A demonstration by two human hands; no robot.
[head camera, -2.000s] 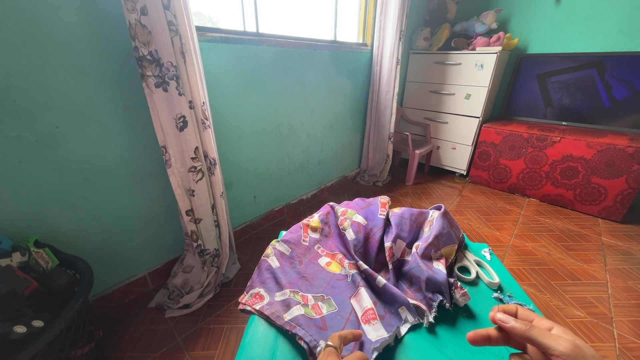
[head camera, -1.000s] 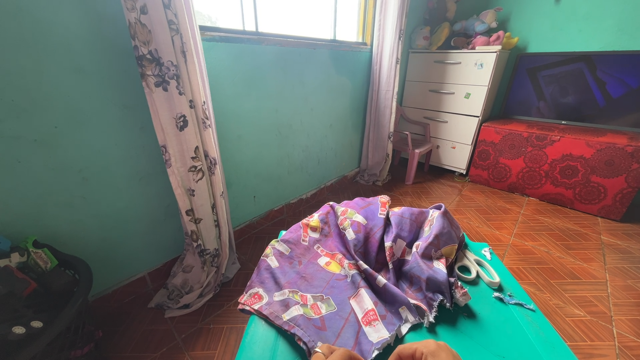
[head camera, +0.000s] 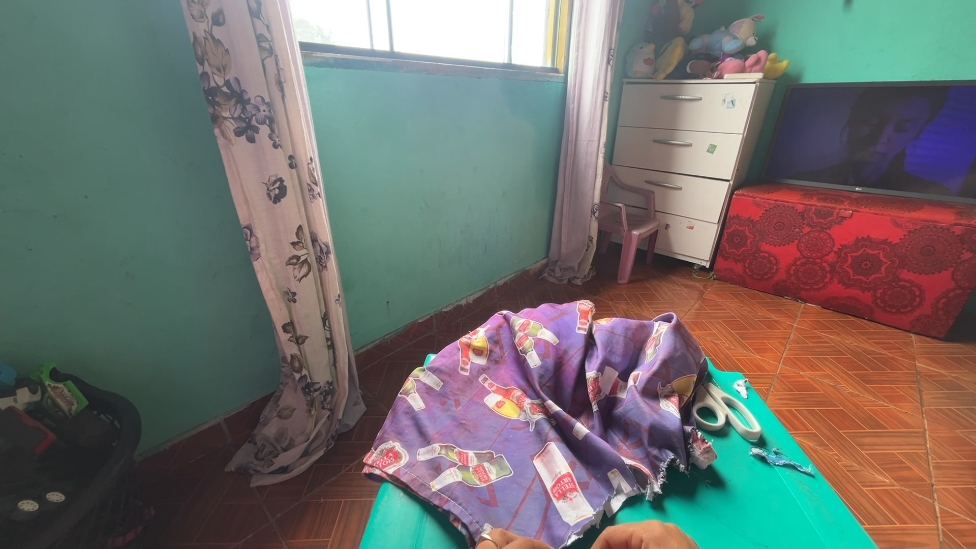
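A purple cloth printed with bottles point(head camera: 534, 412) lies bunched over a green table point(head camera: 762, 503), its near edge ragged and frayed. At the bottom edge of the view, my left hand point(head camera: 511, 540), wearing a ring, touches the cloth's near edge; its fingertips are cut off by the frame. Just to the right, my right hand point(head camera: 644, 535) shows only its knuckles, close to the frayed edge, and what it holds is hidden. White-handled scissors point(head camera: 724, 412) rest on the table right of the cloth, blades covered by it. A small frayed scrap point(head camera: 781, 460) lies nearby.
A dark basket of toys point(head camera: 114, 427) stands at the lower left. Floral curtains point(head camera: 282, 229) hang by the window. Beyond the table are a small pink chair point(head camera: 629, 221), a white chest of drawers point(head camera: 679, 152) and a red patterned box point(head camera: 839, 259) bearing a television.
Two seconds ago my right hand was apart at the right, fingers spread; it has moved left, close to my left hand at the bottom edge.
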